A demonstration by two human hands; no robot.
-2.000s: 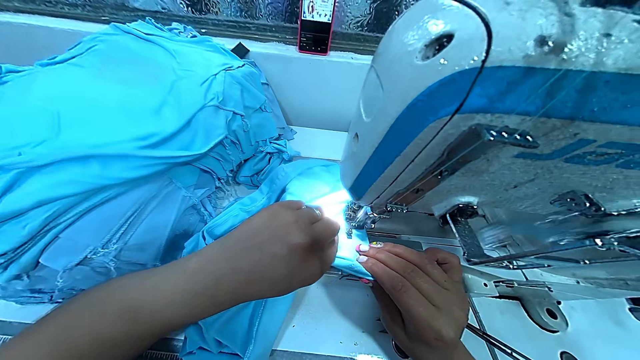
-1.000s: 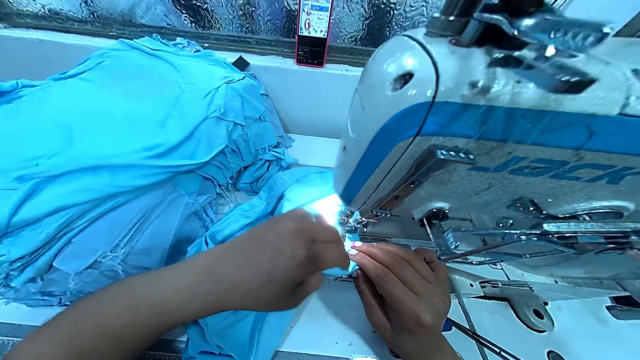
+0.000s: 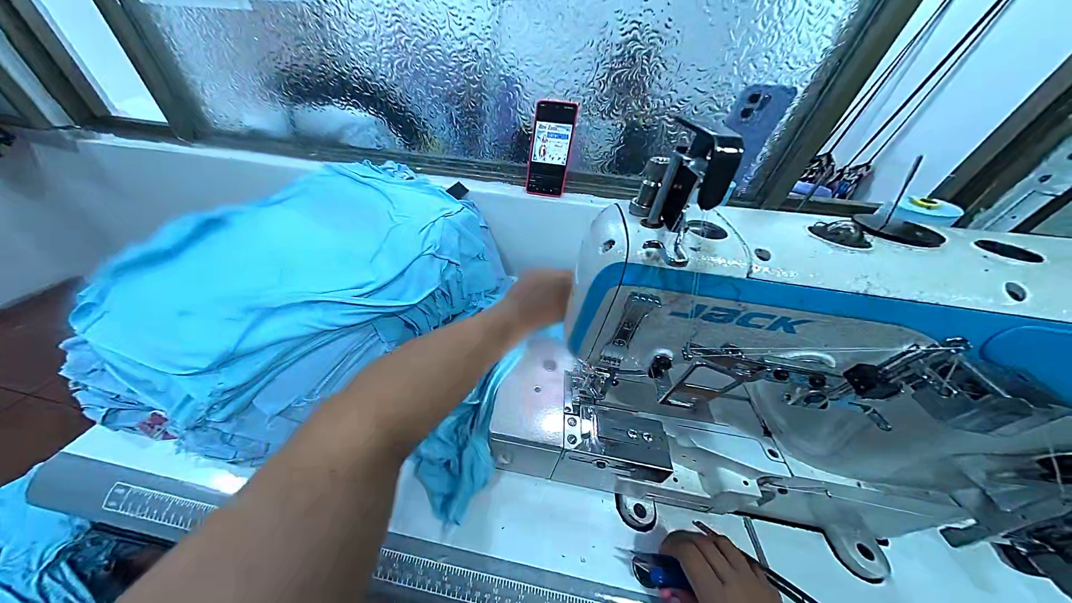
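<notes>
My left hand (image 3: 540,300) reaches behind the head of the Jack sewing machine (image 3: 737,314); its fingers are hidden there, beside light blue fabric. A piece of blue fabric (image 3: 459,452) hangs down at the left of the machine bed, partly behind my forearm. The presser foot and needle area (image 3: 593,381) has no cloth under it. Low on the right, my right hand (image 3: 720,569) lies on the table around a small tool with a blue and black handle (image 3: 662,573), perhaps thread snips, and dark metal tips are seen beside it.
A tall pile of light blue fabric pieces (image 3: 276,293) stands left of the machine. A phone (image 3: 551,149) leans on the window ledge. A ruler strip (image 3: 469,578) runs along the front edge. A thread cone (image 3: 925,209) stands behind the machine. More blue cloth (image 3: 38,536) lies lower left.
The left hand has left the needle area and gone behind the machine head. The right hand has moved from the cloth at the needle to the tool on the table. The view has shifted up.
</notes>
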